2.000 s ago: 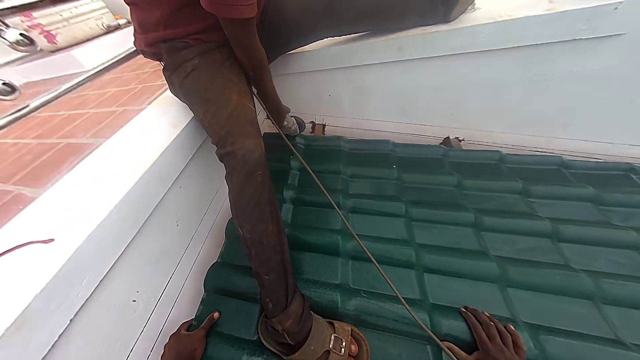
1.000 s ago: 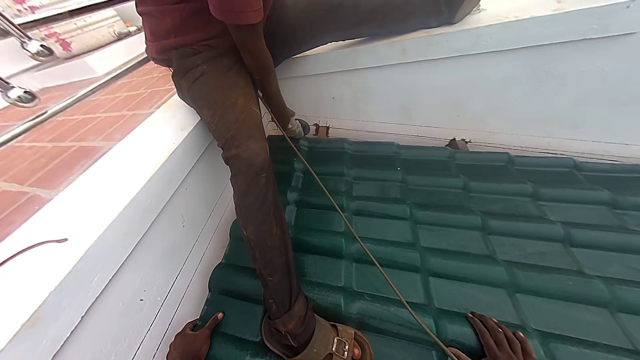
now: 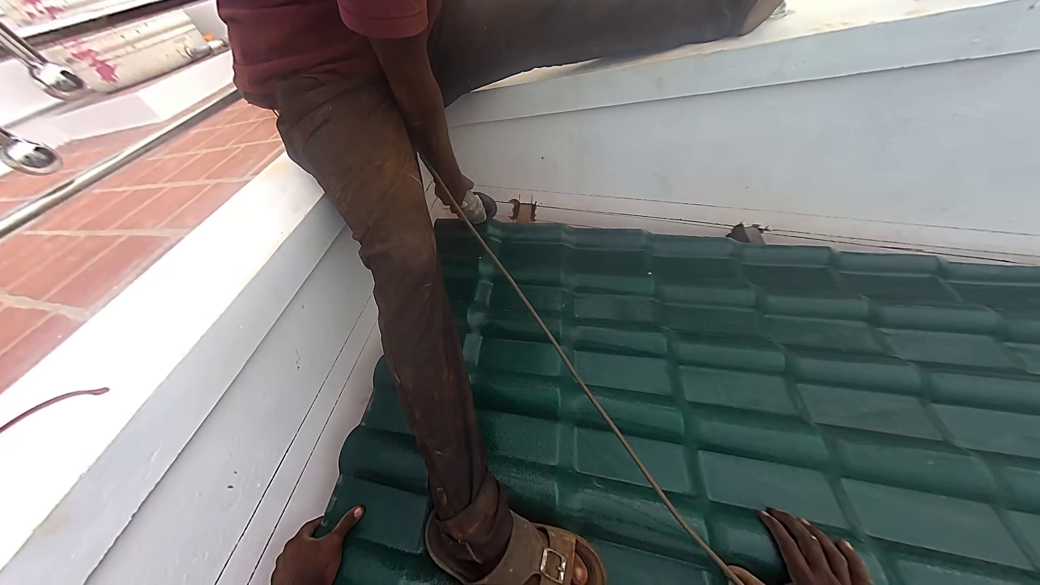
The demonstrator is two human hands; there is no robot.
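Note:
A green tile-profile roofing sheet (image 3: pixel 739 390) lies between white walls. My left hand (image 3: pixel 313 552) is at its lower left edge, thumb on top and the other fingers at the rim, partly hidden. My right hand (image 3: pixel 812 548) rests on the sheet at the bottom right, fingers spread and slightly bent. A thin cord (image 3: pixel 569 366) slants down over the sheet to my right thumb. Another person (image 3: pixel 406 244) straddles the corner, one sandalled foot (image 3: pixel 528 561) on the sheet between my hands. That person's lowered hand (image 3: pixel 465 199) holds a partly hidden, dark, rounded object by the far edge.
A white wall (image 3: pixel 731 130) runs behind the sheet, with marked lines and a broken opening (image 3: pixel 747 234). Along the left stands a white parapet (image 3: pixel 187 325) with a thin reddish wire (image 3: pixel 65 398) on top. Beyond it are a metal rail (image 3: pixel 122 158) and reddish tiled paving (image 3: pixel 97 268).

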